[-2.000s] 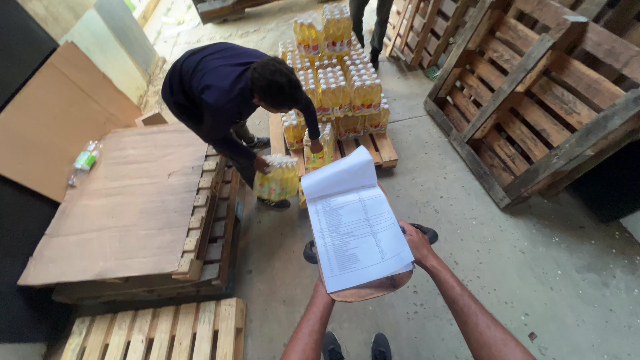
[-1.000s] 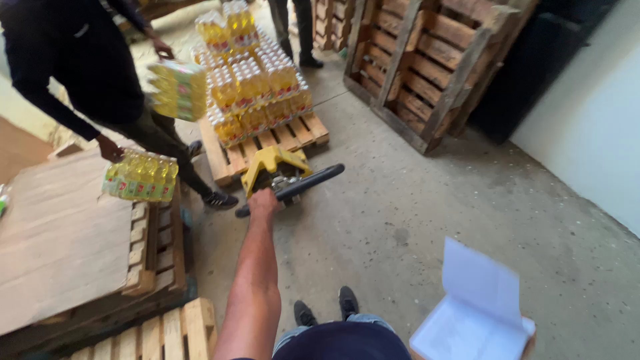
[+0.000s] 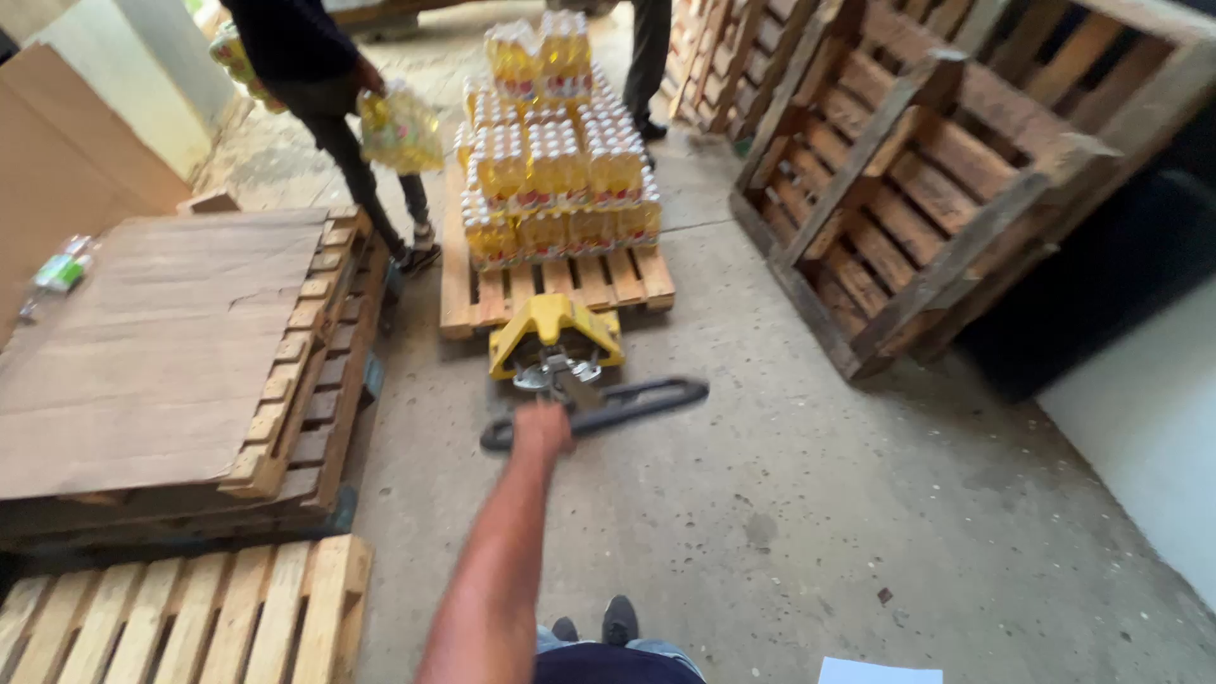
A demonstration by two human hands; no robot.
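My left hand (image 3: 542,427) is closed around the black loop handle (image 3: 638,404) of a yellow pallet jack (image 3: 555,332), on the handle's left part. The jack stands at the near end of a wooden pallet (image 3: 560,283) that bears stacked shrink-wrapped packs of yellow bottles (image 3: 560,161). My right hand is out of view. Only the edge of a white paper sheet (image 3: 879,671) shows at the bottom right, and what holds it is hidden. A person (image 3: 318,76) at the upper left carries a bottle pack (image 3: 399,128) in one hand and another pack (image 3: 242,66) on the far side.
Stacked pallets topped with cardboard (image 3: 161,351) stand at the left, with a light wooden pallet (image 3: 190,617) nearer me. Worn pallets (image 3: 883,180) lean at the right, beside a white wall (image 3: 1140,427). Another person's leg (image 3: 649,66) shows behind the load. The floor is concrete.
Two seconds ago both my hands were at the papers; now my left hand grips the jack handle. The papers have moved right and down, mostly out of view. The co-worker has moved away carrying packs.
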